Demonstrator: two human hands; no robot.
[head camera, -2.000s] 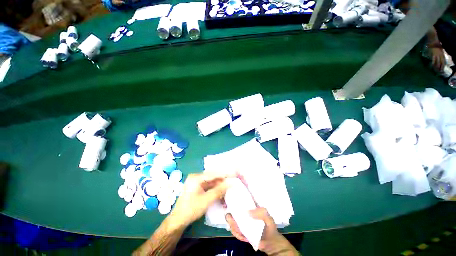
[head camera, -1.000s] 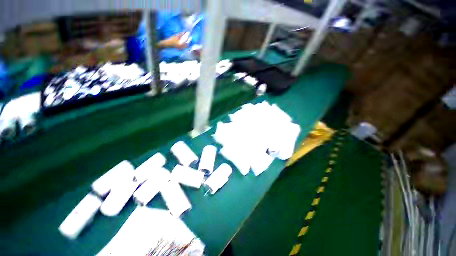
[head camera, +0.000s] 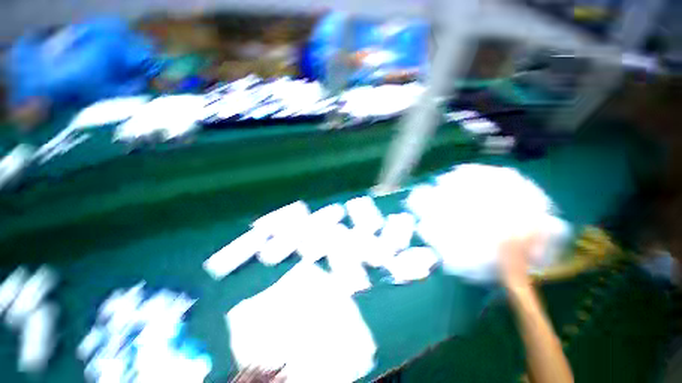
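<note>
The picture is blurred. My right hand (head camera: 521, 258) reaches to the lower right side of the pile of white wrapped units (head camera: 478, 213). Its fingers are smeared against the white, so its grip cannot be made out. A stack of white sheets (head camera: 299, 325) lies at the front, with white cylinders (head camera: 325, 232) grouped behind it. White and blue discs (head camera: 142, 336) lie left of the sheets. A small brownish patch shows at the sheets' bottom edge, too blurred to identify. I cannot make out my left hand.
More white cylinders (head camera: 34, 322) lie at the far left. A grey post (head camera: 411, 142) stands behind the pile. A long dark tray (head camera: 277, 116) with white pieces lies across the green channel. Two people in blue are beyond. A yellow-brown bag (head camera: 587, 254) is beside the bench's right edge.
The view swung right, then partly back left. My right hand, out of view a second ago, is now at the wrapped pile. The wrapped unit my hands held two seconds ago is not distinguishable.
</note>
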